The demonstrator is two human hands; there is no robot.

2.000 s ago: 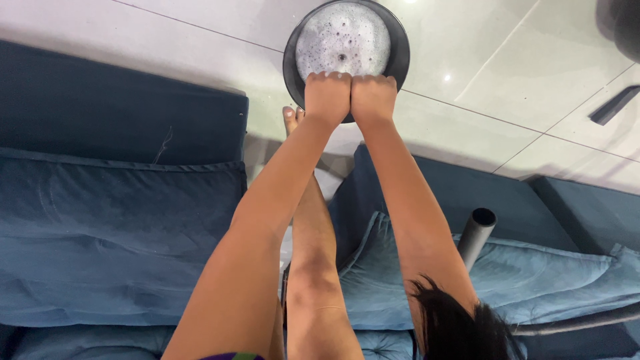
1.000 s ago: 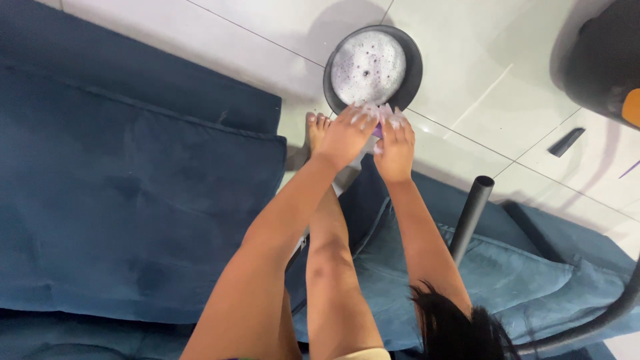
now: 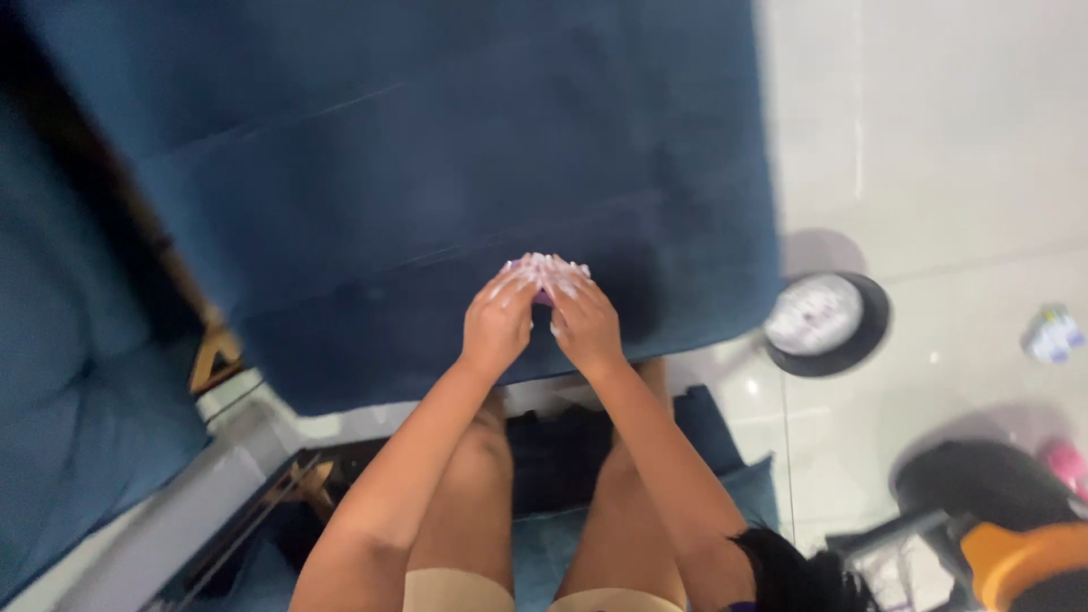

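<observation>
My left hand (image 3: 500, 319) and my right hand (image 3: 583, 316) meet at the fingertips, both coated in white foam. Between them they hold a small purple thing (image 3: 542, 297), perhaps a sponge or cloth; the fingers hide most of it. Both hands are over the near part of a dark blue upholstered seat cushion (image 3: 476, 170). To the right, on the floor, stands a round black basin (image 3: 871, 327) holding water topped with white suds (image 3: 813, 314).
More blue upholstery (image 3: 85, 442) lies at the left, beyond a dark gap with a wooden bracket (image 3: 214, 357). At the lower right are a black and orange appliance (image 3: 1011, 552) and a pink object (image 3: 1067, 466). A small blue and white item (image 3: 1054, 333) lies on the tiled floor (image 3: 935, 170).
My hands were at the basin's near edge; they are now over the blue cushion, away from the basin, with the purple thing between them. The view has turned strongly toward the cushion.
</observation>
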